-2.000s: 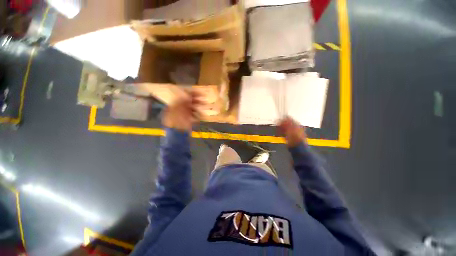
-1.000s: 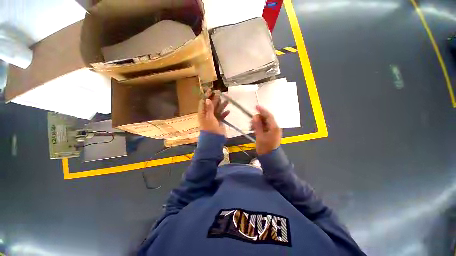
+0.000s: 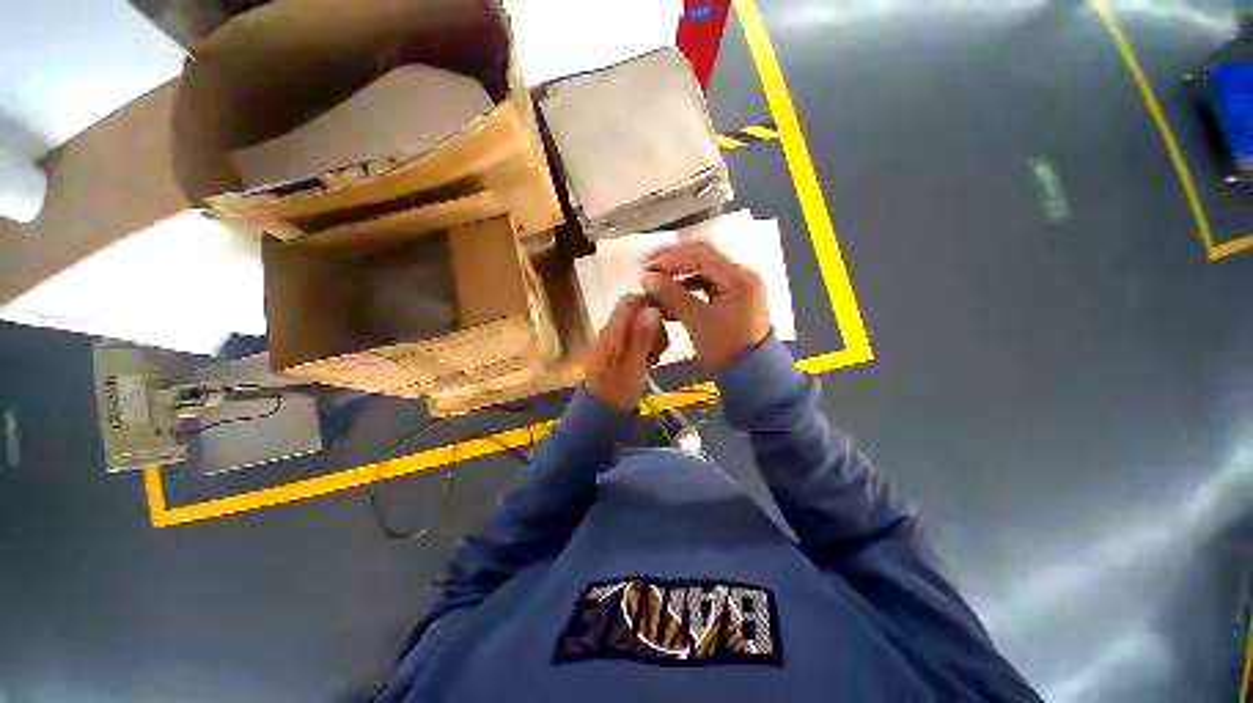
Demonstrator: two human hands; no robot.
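My left hand [image 3: 628, 350] and my right hand [image 3: 717, 305] are close together in front of my body, with fingers bent and fingertips meeting. A thin greenish strip [image 3: 660, 401] hangs below them, between my forearms. The piece between my fingertips is mostly hidden by the fingers. Just left of my hands stands an open brown carton [image 3: 495, 293], dark inside, with something pale and unclear at its bottom. White sheets [image 3: 612, 284] lie flat beneath and behind my hands.
A larger worn open carton [image 3: 536, 172] stands behind the first. A stack of grey sheets [image 3: 639, 137] is right of it. A grey-green unit [image 3: 138, 405] with a cable and flat plate [image 3: 261, 433] is at left. Thin cord lies on the floor. A blue object [image 3: 1230, 103] is far right.
My hands were apart with the strip stretched between them; now they meet at the fingertips, over the white sheets. The cartons have shifted left in view.
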